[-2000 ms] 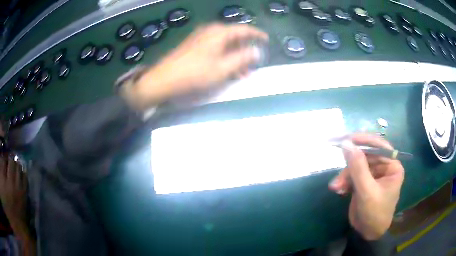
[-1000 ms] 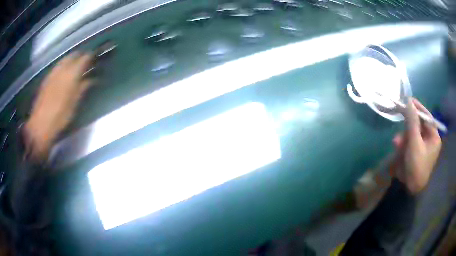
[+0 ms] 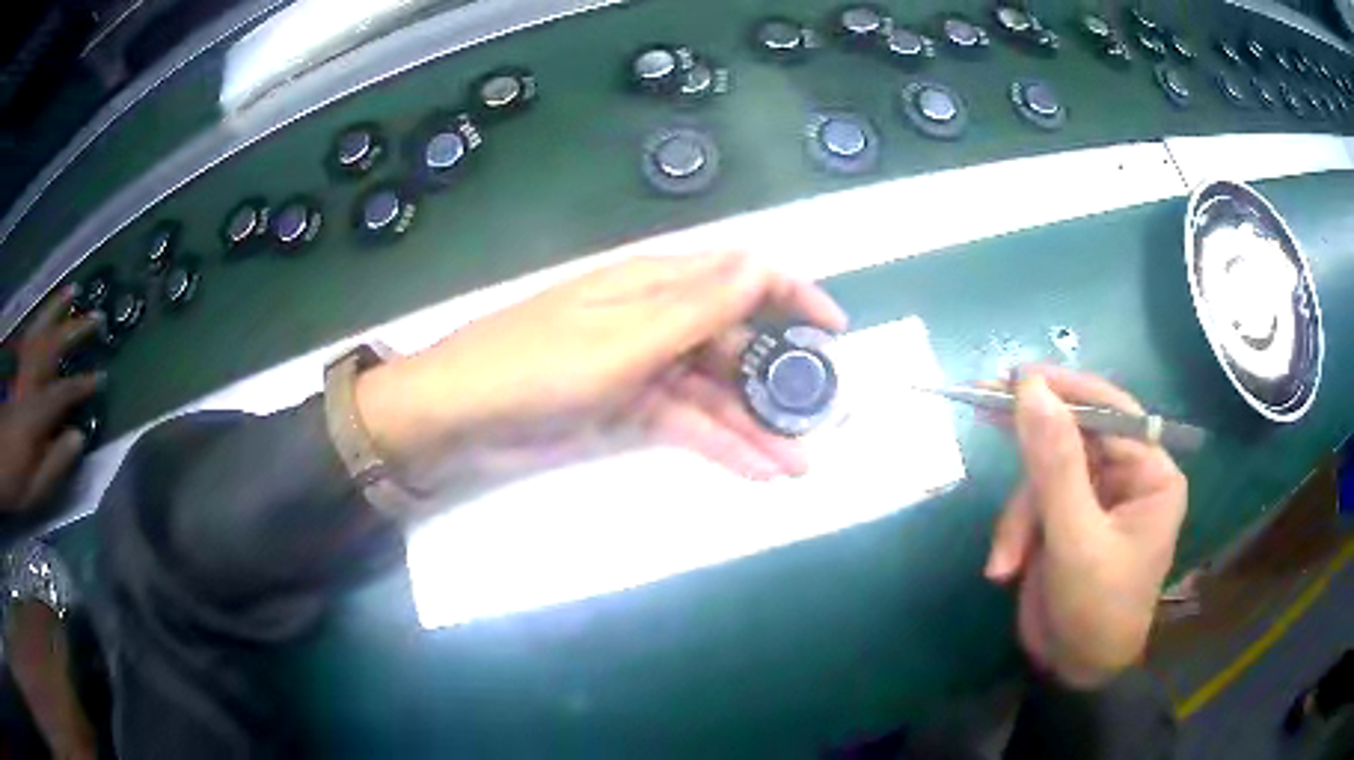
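Observation:
My left hand (image 3: 594, 356) holds a round black part (image 3: 796, 382) between thumb and fingers above the white wipe (image 3: 668, 527). The part has pale marks on its ring and a grey centre facing up. My right hand (image 3: 1091, 520) holds a thin pointed tool (image 3: 1091, 416) like a pen. Its tip points left toward the part, over the wipe's right end, and looks apart from the part. The wipe lies flat on the green tabletop, partly hidden by my left hand and forearm.
A green belt (image 3: 579, 178) behind carries many black parts. A pale edge strip (image 3: 1025, 184) runs before it. A shiny metal dish (image 3: 1255, 302) stands at right. Small whitish spots (image 3: 1063, 340) lie between wipe and dish. Another person's hand (image 3: 42, 401) is at the far left.
My left hand has come from the belt to above the wipe and now holds a black part. My right hand with the tool has moved from the dish back to the wipe's right end.

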